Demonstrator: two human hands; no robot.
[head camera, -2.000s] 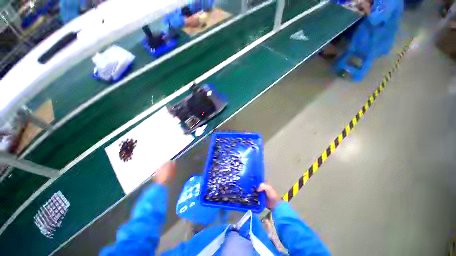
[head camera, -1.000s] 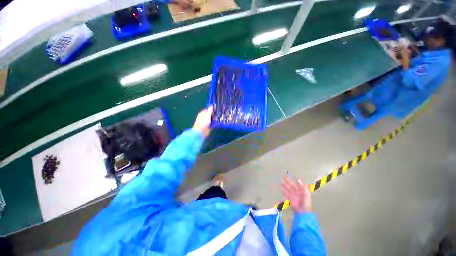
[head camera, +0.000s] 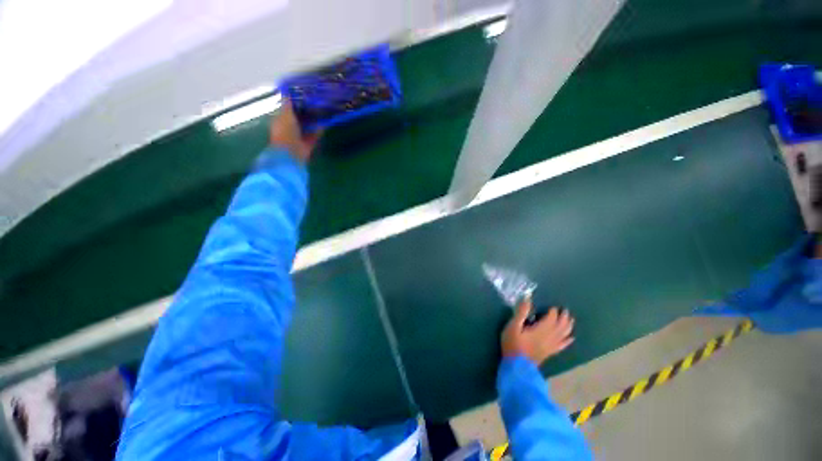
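My left hand (head camera: 293, 135) grips the near left corner of a blue tray (head camera: 386, 83) of small dark parts (head camera: 341, 88), held out over the green conveyor at the upper left. The tray is tilted and slightly blurred. My right hand (head camera: 539, 333) rests near the front edge of the green bench top. Its fingers are spread, and the thumb is at a small crumpled clear plastic bag (head camera: 510, 283). I cannot tell whether the thumb touches the bag.
A pale post (head camera: 518, 99) rises from the conveyor's pale edging (head camera: 622, 146). Another blue tray (head camera: 795, 103) and a person's blue sleeve (head camera: 775, 293) are at the right. A black device (head camera: 92, 410) is at the lower left. Yellow-black tape (head camera: 631, 387) marks the floor.
My left hand has carried the blue tray forward and left, from over the bench to over the conveyor. My right hand has moved from above the floor to beside the plastic bag. The view has shifted.
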